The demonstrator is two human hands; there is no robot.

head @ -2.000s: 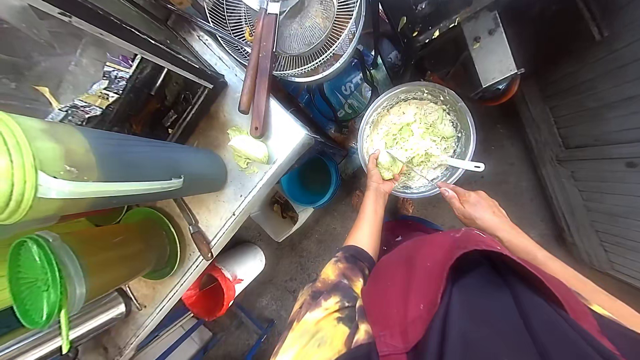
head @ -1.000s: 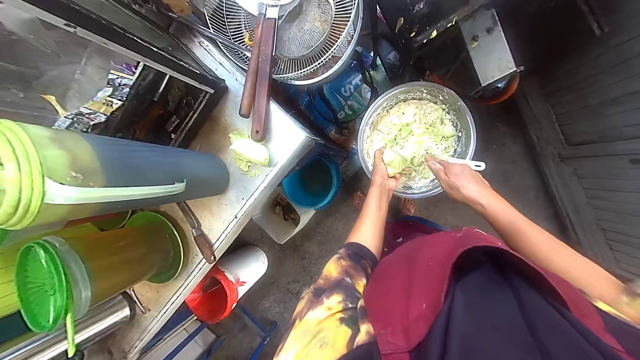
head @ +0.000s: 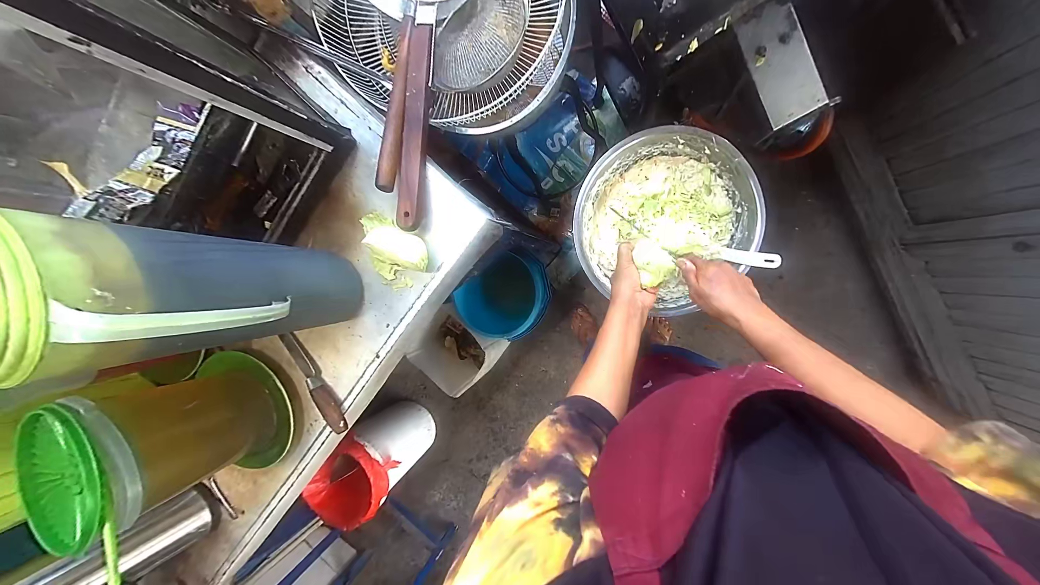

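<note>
In the head view, a large metal bowl (head: 751, 175) holds shredded cabbage (head: 674, 195) over a pale mixture. My left hand (head: 632, 280) grips a chunk of cabbage (head: 652, 262) above the bowl's near side. Close on its right, my right hand (head: 721, 288) is closed on what looks like a thin knife; its handle is hidden in the palm, and a narrow dark blade edge shows past the chunk. A white plastic handle (head: 751, 258) sticks out over the bowl's right rim, beside the right hand.
On the metal counter (head: 349, 357) at left lie a cabbage piece (head: 396, 248), a wooden-handled tool (head: 325, 404) and large drink containers (head: 203, 268). Wooden-handled strainers (head: 414, 130) overhang its far end. Below stand a blue bucket (head: 536, 296) and a red-lined container (head: 349, 487).
My right hand has moved left and up from beyond the bowl's near rim to beside the cabbage chunk. The left hand stays at about the same place with the chunk.
</note>
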